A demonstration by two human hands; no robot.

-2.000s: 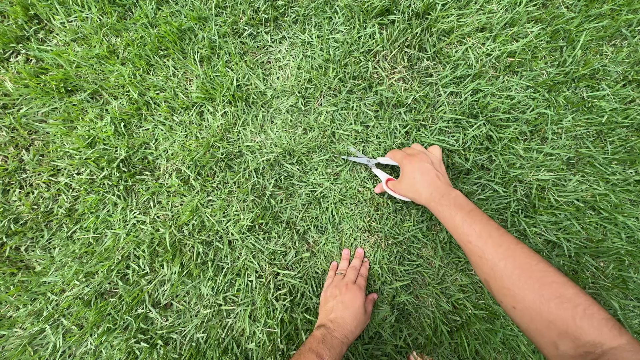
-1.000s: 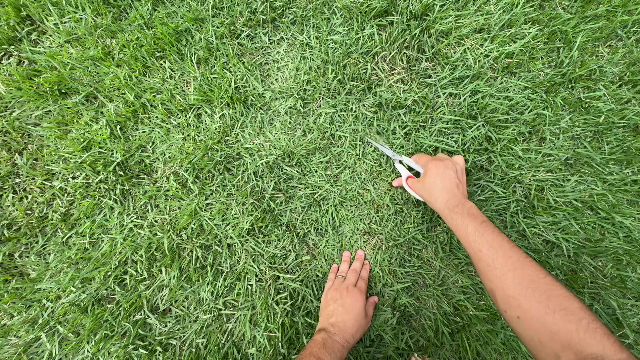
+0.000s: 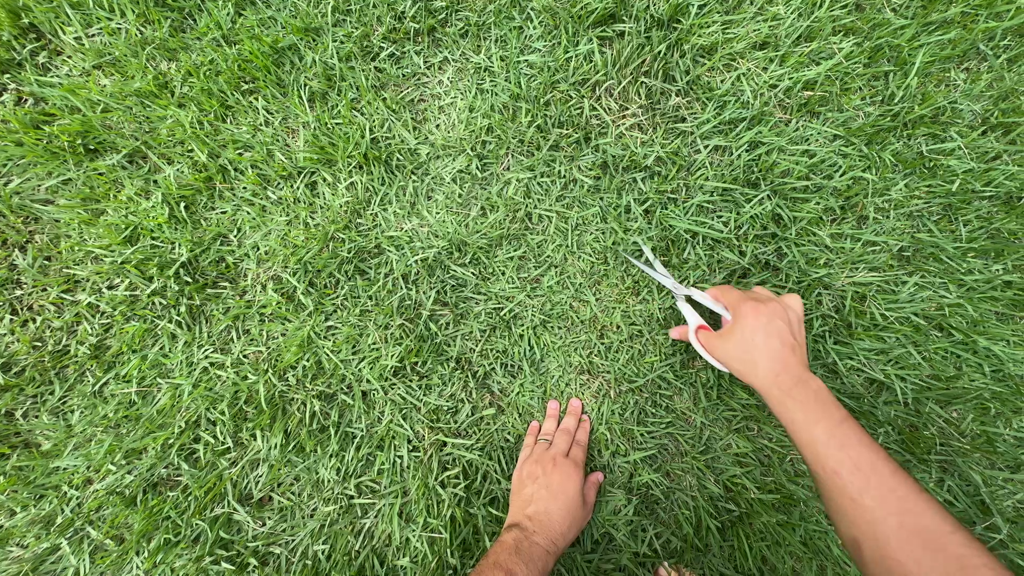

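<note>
My right hand [image 3: 760, 336], right of the middle of the view, grips a pair of scissors [image 3: 678, 290] by its white handles, which have red inside a loop. The slim metal blades are parted a little and point up and to the left, over the grass [image 3: 448, 264]. At the bottom, left of the scissors, my left hand [image 3: 554, 480] lies palm down on the grass, fingers slightly spread and pointing up the view. It wears a ring and holds nothing.
Green lawn fills the view around both hands, longer at the upper left and right, with short loose-looking blades near the middle. A small part of something pale, too little to name, shows at the bottom edge [image 3: 672, 570].
My right hand has moved down and to the right with the scissors. The blades, nearly together one second ago, are now parted. My left hand has stayed in about the same place.
</note>
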